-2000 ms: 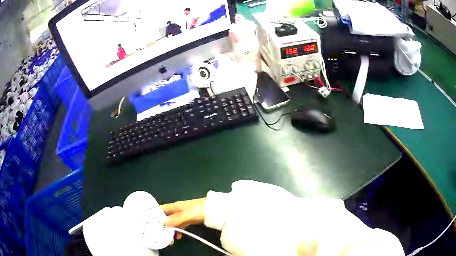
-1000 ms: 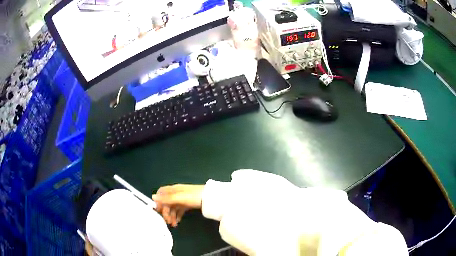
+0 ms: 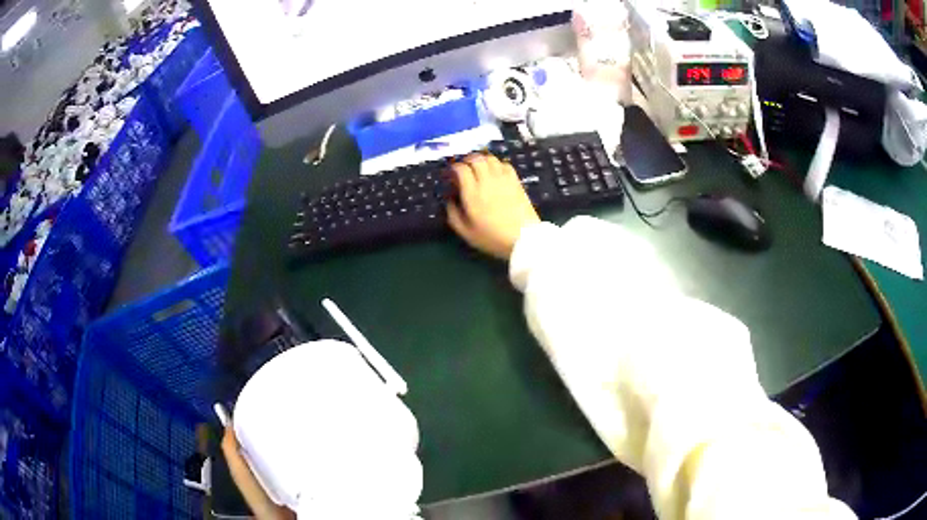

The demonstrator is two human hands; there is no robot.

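Observation:
A white security camera (image 3: 325, 432) with a rounded body stands at the lower left, over the desk's near left edge. One thin white antenna (image 3: 364, 346) sticks out at its upper right, and a short tip shows at its left. My left hand (image 3: 247, 477) holds the camera's left side; only part of the hand shows, at the bottom edge. My right hand (image 3: 491, 204) lies on the black keyboard (image 3: 376, 206), fingers on the keys and holding nothing. The monitor (image 3: 407, 51) shows a mostly white picture, its top cut off.
A smartphone (image 3: 651, 148), a mouse (image 3: 729, 220) and a power supply (image 3: 701, 91) with red digits are right of the keyboard. A black printer-like box (image 3: 828, 96) and white paper (image 3: 872, 231) are farther right. A blue mesh crate (image 3: 137, 396) stands left of the desk.
My right hand has let go of the camera's side and moved up onto the keyboard. The camera has turned so its smooth white back faces up. The view has shifted left.

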